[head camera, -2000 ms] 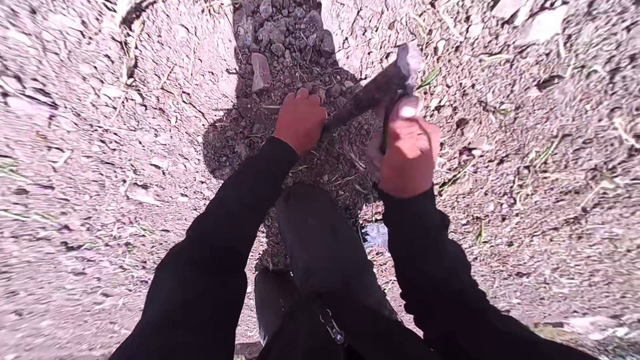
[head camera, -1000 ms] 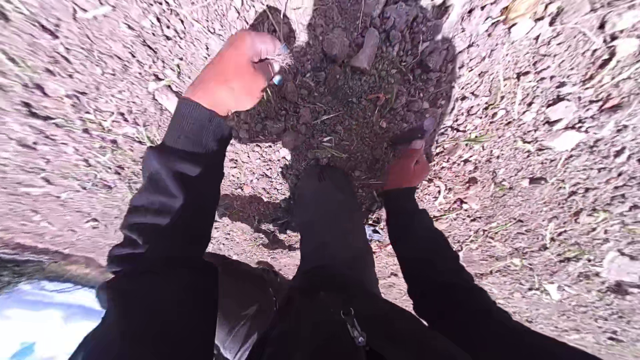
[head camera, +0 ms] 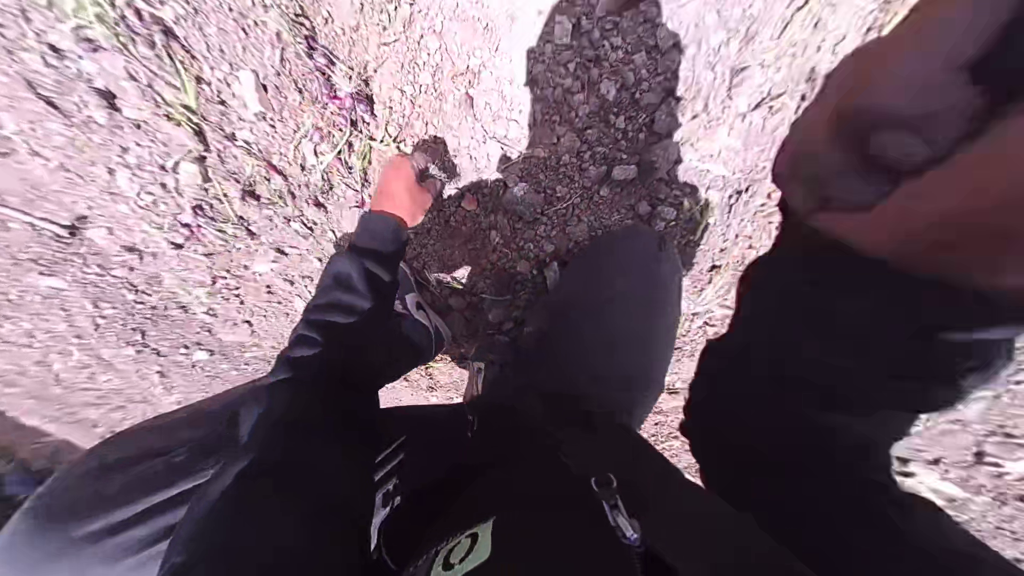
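My left hand [head camera: 400, 189] is low over the stony soil, fingers curled down beside a dark clod [head camera: 436, 156]. Whether it grips the clod or some pale strands near its fingertips cannot be told. Large and blurred at the upper right, my right hand [head camera: 904, 160] is raised close to the camera, its fingers folded round a dark tool [head camera: 1000, 68], of which only a part shows at the frame edge. The tool's head is out of view.
Stones and dry soil [head camera: 592, 160] lie in my shadow ahead of my dark-clothed knee [head camera: 612, 320]. Grass blades [head camera: 188, 96] and purplish plant bits [head camera: 348, 100] are scattered at the upper left. A pale stone [head camera: 252, 90] lies among them.
My right hand has come up from near the ground to close before the camera. My left hand, open a second ago, now has its fingers curled at the soil. The view has shifted.
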